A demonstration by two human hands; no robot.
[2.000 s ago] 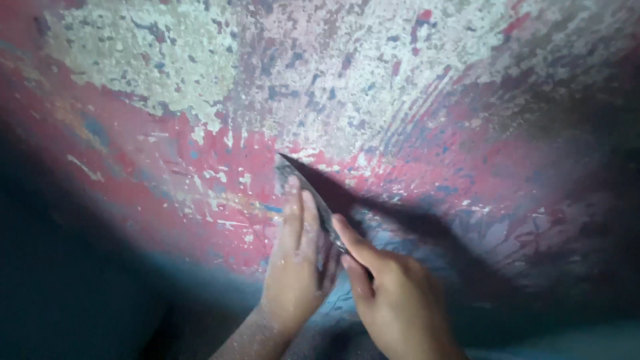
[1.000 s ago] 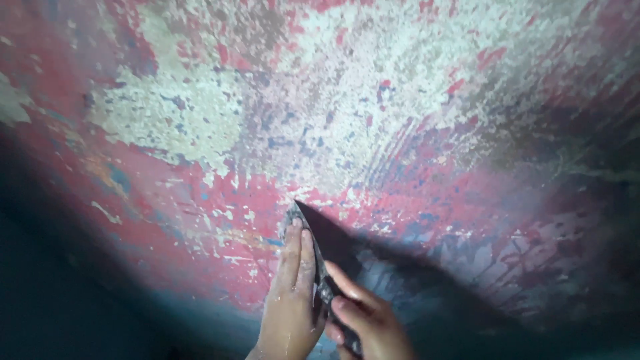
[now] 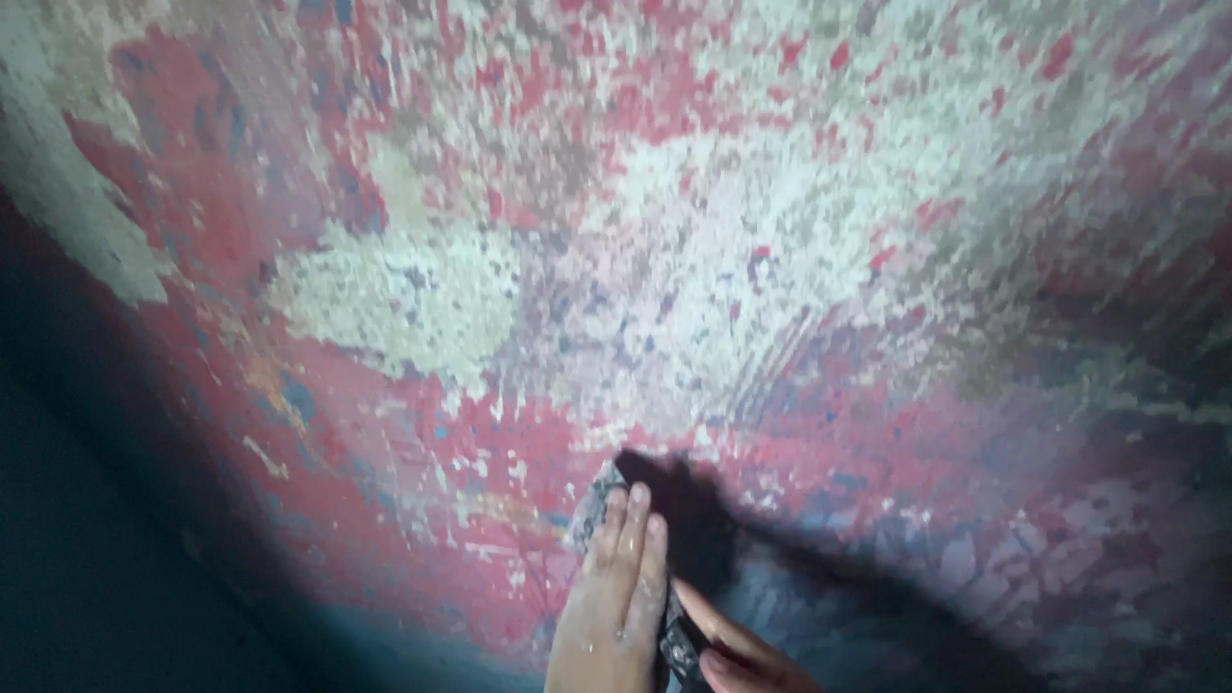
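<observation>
A scraper with a grey, crusted blade lies against a wall of patchy red, white and blue paint, at the lower middle of the head view. My left hand presses on the blade with its fingers nearly straight and pointing up; whitish residue marks its skin. At the dark handle, just to the right, my right hand is closed around the tool and partly cut off by the bottom edge. Much of the blade is hidden under my left fingers.
A dark bluish surface fills the lower left, beyond the edge of the painted area. Shadows of the hands and tool stretch over the wall to the lower right.
The view has shifted so the hands sit lower in it and more wall shows above. My left fingers stay on the blade and my right hand keeps its hold on the handle.
</observation>
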